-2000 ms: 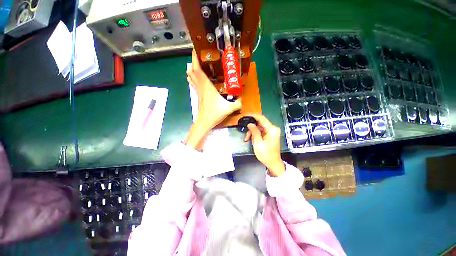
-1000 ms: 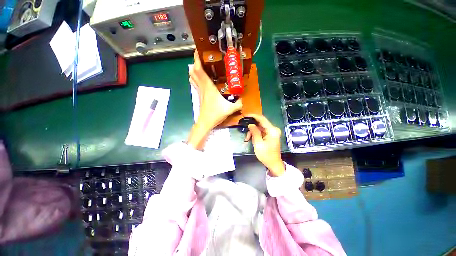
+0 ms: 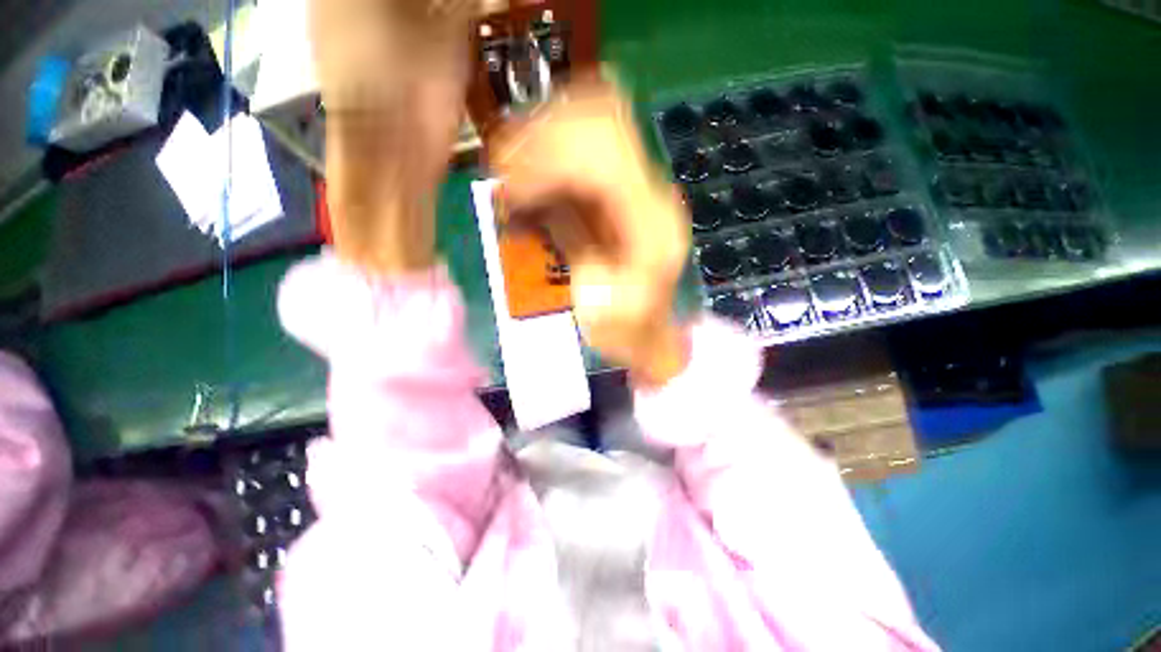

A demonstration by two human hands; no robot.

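The orange-brown fixture (image 3: 536, 274) stands in front of me, its upright and metal linkage partly showing at the top. My left hand (image 3: 392, 115) is raised at the top left of the fixture, blurred and cut off by the top edge. My right hand (image 3: 605, 217) is over the front of the fixture, fingers curled, also blurred. It hides the clamp grip and the nest. I cannot tell whether either hand holds anything. No round black part shows clearly at the hands. White paper (image 3: 548, 369) lies under and in front of the fixture.
A clear blister tray (image 3: 815, 274) of black discs is right of the fixture, with a second tray (image 3: 1019, 191) beyond. A dark mat (image 3: 115, 242) with loose white papers (image 3: 219, 172) is at left. Below the bench edge are a black parts tray (image 3: 271, 510) and cardboard (image 3: 853, 427).
My left hand has moved up and left from the fixture. My right hand has moved up over the fixture from its front edge, where it held a round black part. The view has shifted.
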